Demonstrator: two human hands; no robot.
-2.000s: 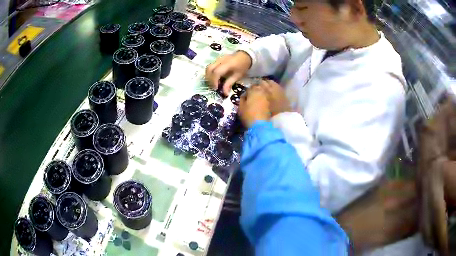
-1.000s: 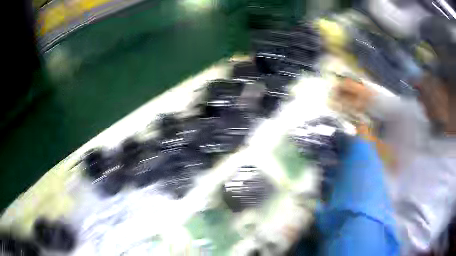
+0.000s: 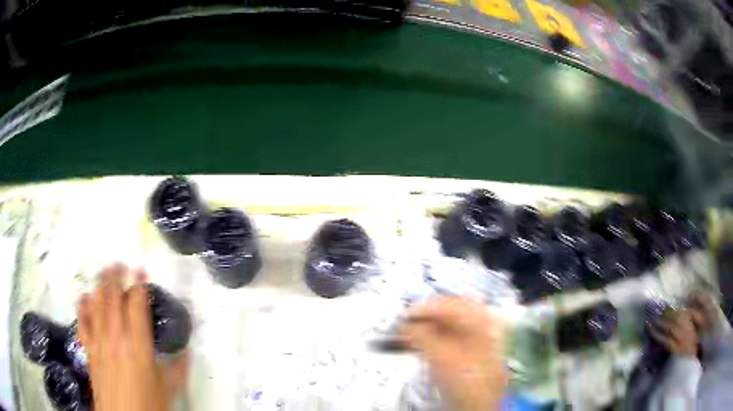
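My left hand (image 3: 120, 337) is at the lower left, blurred, its fingers against the side of a black cylindrical unit (image 3: 169, 319). The frame does not show whether it grips the unit. My right hand (image 3: 462, 349), also blurred, is over the bench right of centre and pinches a thin dark piece (image 3: 390, 345), seen edge-on, perhaps an end cover. Between the hands a single black unit (image 3: 339, 258) stands on the pale bench (image 3: 281, 345). Two more units (image 3: 177, 210) stand behind my left hand.
Several units (image 3: 554, 261) stand grouped at the right. Smaller dark units (image 3: 40, 337) are at the left edge. White liner scraps (image 3: 434, 277) litter the bench. A green belt (image 3: 321, 104) runs behind, with a white strip (image 3: 32, 108). Another person's hands (image 3: 683, 325) are at the right edge.
The view has swung left along the bench. Both my hands are now in front of me, the right with a thin dark piece. The other person has shifted to the right edge.
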